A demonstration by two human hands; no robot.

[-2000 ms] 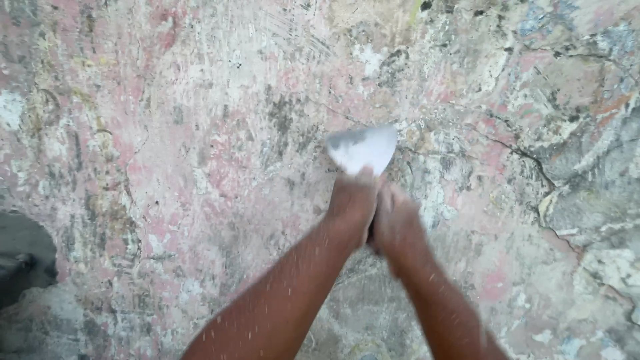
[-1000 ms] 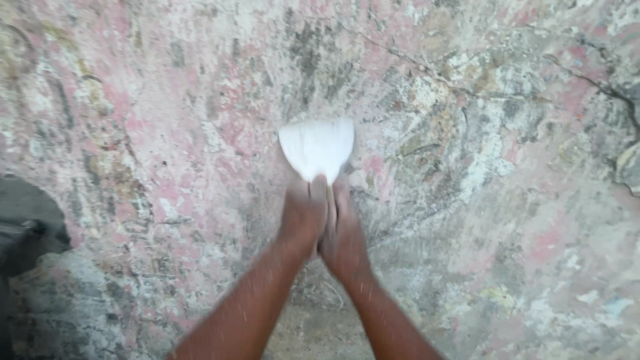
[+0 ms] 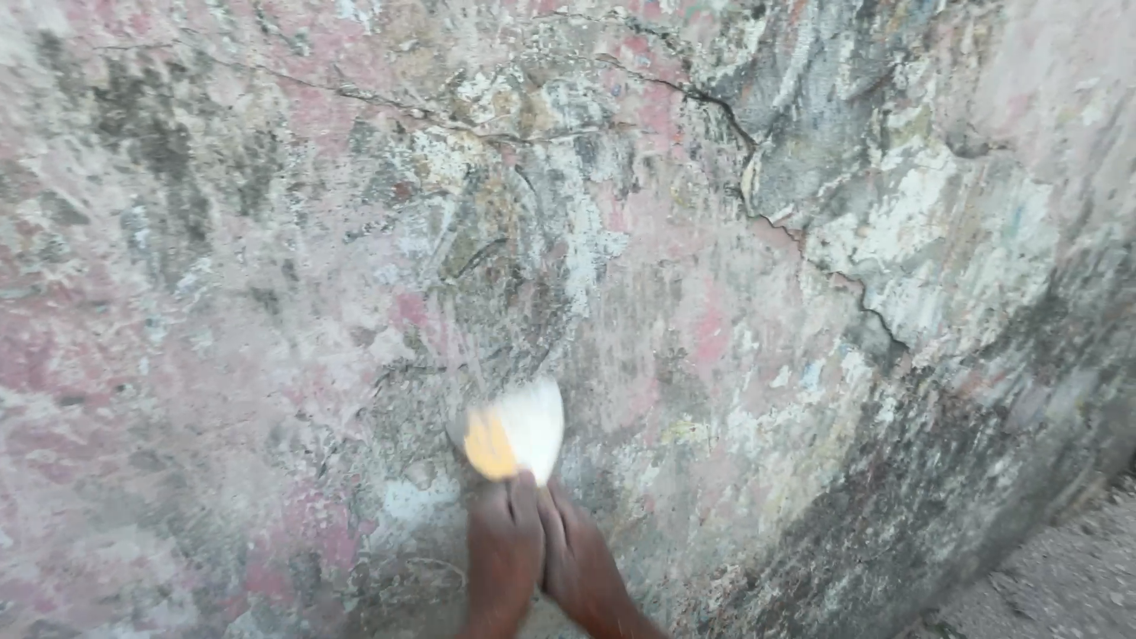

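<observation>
A scraper with a wide, shiny metal blade [image 3: 532, 426] points up the wall, its blade edge at the worn, painted plaster [image 3: 674, 399]. My left hand [image 3: 504, 541] and my right hand [image 3: 575, 555] are pressed side by side, both closed around the scraper just below the blade. The handle is hidden inside my hands. An orange-yellow patch shows on the left part of the blade, which is blurred. Faded pink, grey and white paint covers the wall around it.
A dark, jagged crack [image 3: 865, 288] runs down the wall on the right, beside raised, rough plaster [image 3: 923, 204]. Thinner cracks [image 3: 382, 99] cross the upper part. Rough grey ground [image 3: 1056, 577] meets the wall's foot at the lower right.
The view has shifted to the right and down, bringing the ground into sight. Both hands, still on the scraper, are lower on the wall than a second ago.
</observation>
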